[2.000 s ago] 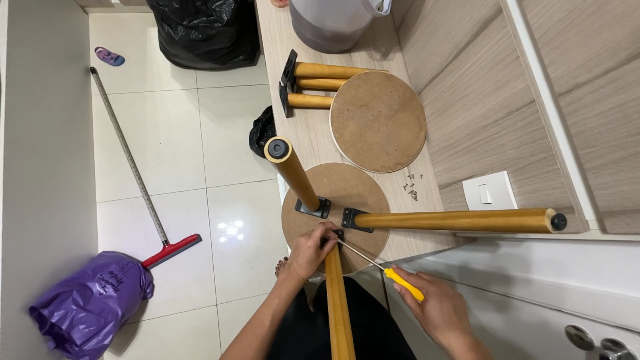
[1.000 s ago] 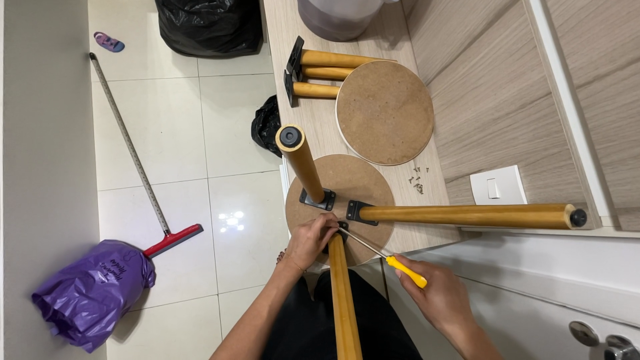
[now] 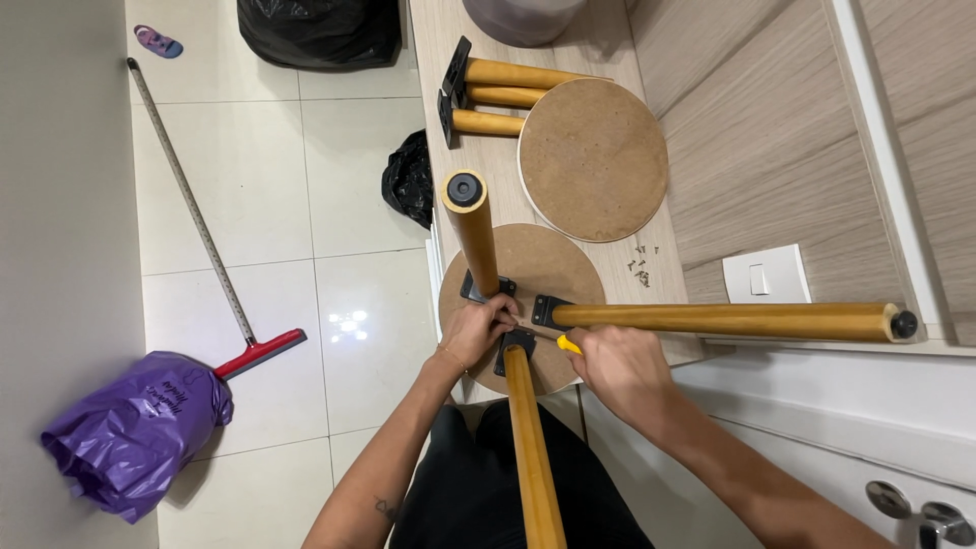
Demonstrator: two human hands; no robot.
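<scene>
Three wooden legs, one upright (image 3: 474,236), one pointing right (image 3: 717,320) and one pointing toward me (image 3: 534,450), stand out from a round fiberboard disc (image 3: 549,255) on black brackets (image 3: 467,287). My left hand (image 3: 479,329) has its fingertips pinched at the inner edge of the near leg's bracket (image 3: 502,358); what they hold is too small to tell. My right hand (image 3: 621,364) grips the yellow handle of a screwdriver (image 3: 568,345), its shaft reaching left to my left fingertips. Small screws (image 3: 642,274) lie loose to the right of the disc.
A second round disc (image 3: 595,160) rests by several loose legs with brackets (image 3: 496,122). Behind stands a plastic container (image 3: 522,15). A wall switch (image 3: 762,276) is at right. Black bags (image 3: 320,30), a squeegee (image 3: 259,354) and a purple bag (image 3: 145,427) are on the tiled floor.
My right hand has moved in closer to my left hand and now covers much of the yellow handle. My left hand stays at the near bracket.
</scene>
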